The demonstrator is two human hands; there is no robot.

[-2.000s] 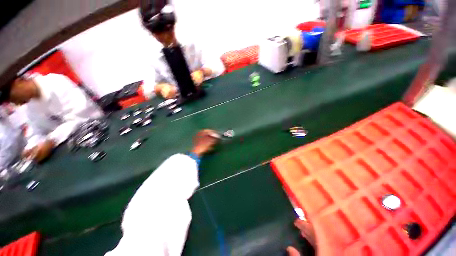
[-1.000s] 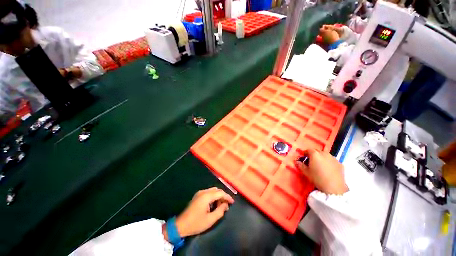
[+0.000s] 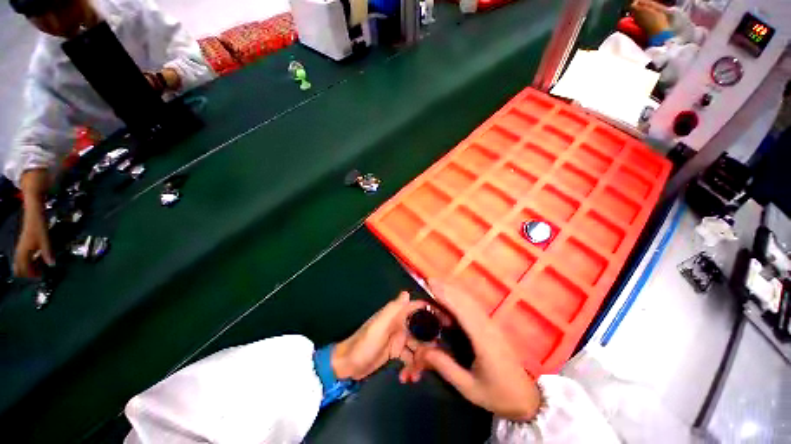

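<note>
A small round watch unit (image 3: 424, 325) with a dark face is held between my two hands, in front of the red-orange tray's near left edge. My left hand (image 3: 382, 340), with a blue wrist strap (image 3: 327, 373), holds it from the left. My right hand (image 3: 477, 355) has its fingers around it from the right. Which fingers bear the unit is partly hidden. The red-orange blister tray (image 3: 555, 297) has a grid of pockets. Another round unit (image 3: 538, 231) with a pale face lies in one of its pockets.
The green conveyor (image 3: 260, 217) carries scattered units at the left and a small unit (image 3: 369, 183) left of the tray. A person (image 3: 113, 69) works across the belt. At the right are the control panel (image 3: 724, 74), black fixtures (image 3: 768, 282) and blue-edged press table (image 3: 672, 325). Papers (image 3: 607, 87) lie behind the tray.
My right hand has moved from the tray toward my left hand, and the dark unit is now between both hands. The pale-faced unit stays in the tray. The view has shifted.
</note>
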